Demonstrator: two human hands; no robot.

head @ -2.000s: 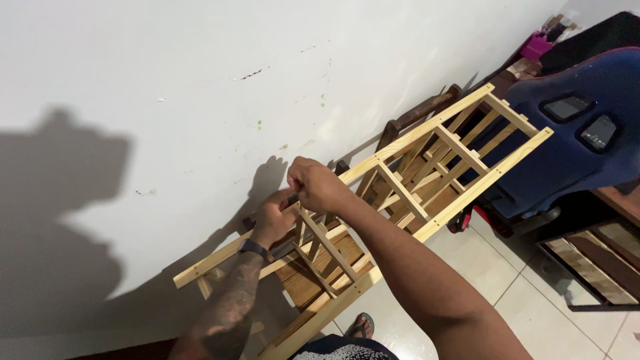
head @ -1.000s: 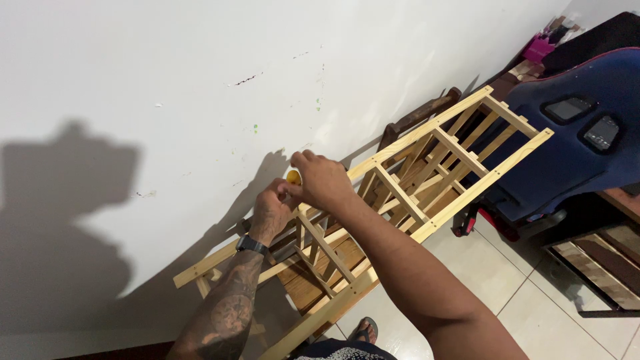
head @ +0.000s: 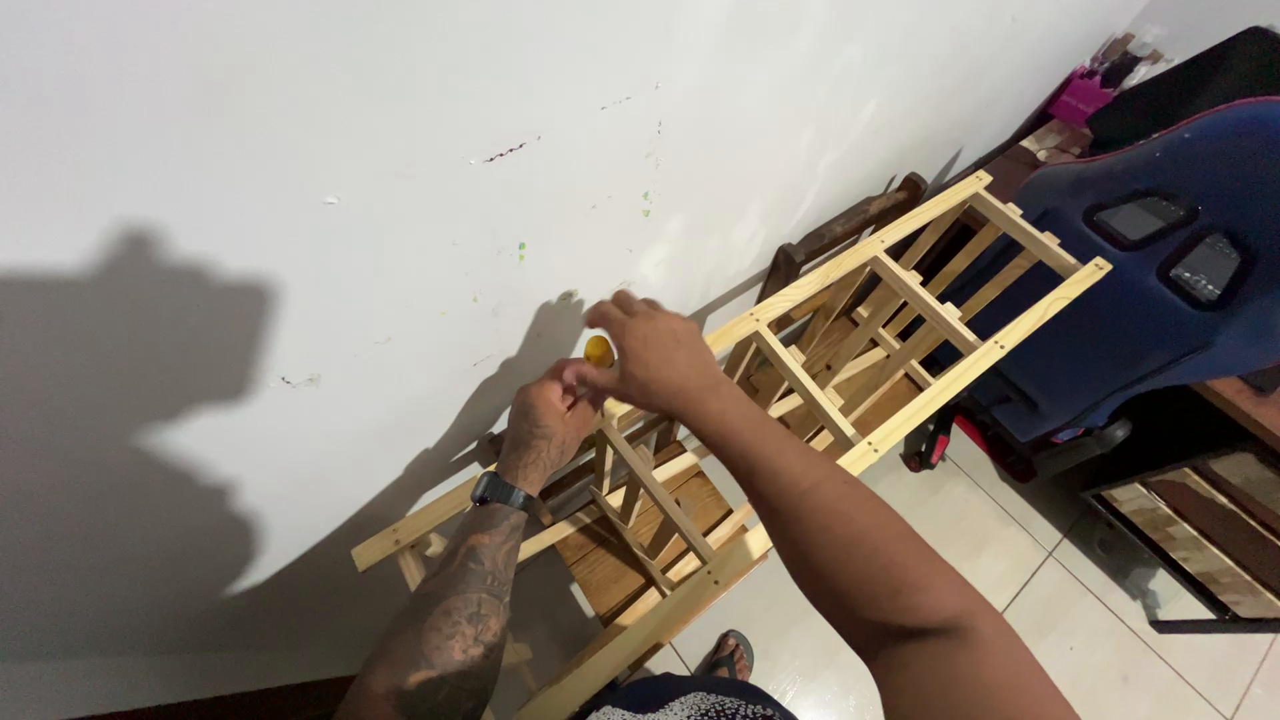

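Note:
A slatted frame of pale wood [head: 925,300] slants across the view, with rails and crosspieces. Over its far rail, near the middle, my right hand [head: 655,355] is raised with fingers spread beside a round yellow end [head: 599,351], which looks like a screwdriver handle. Just below, my left hand [head: 550,415] is closed at the rail, fingers pinched near the lower part of that yellow-ended thing; what exactly it grips is hidden. A dark watch [head: 500,491] is on my left wrist.
The white wall [head: 380,120] rises behind the frame. Dark wooden furniture [head: 850,225] stands between them. At right are a blue gaming chair [head: 1100,240] and a black-edged rack [head: 1190,540]. My sandalled foot [head: 730,655] is on the tiles.
My right hand was closed around the top two seconds ago; its fingers have spread and the yellow end shows. My left hand stays near the same place on the frame.

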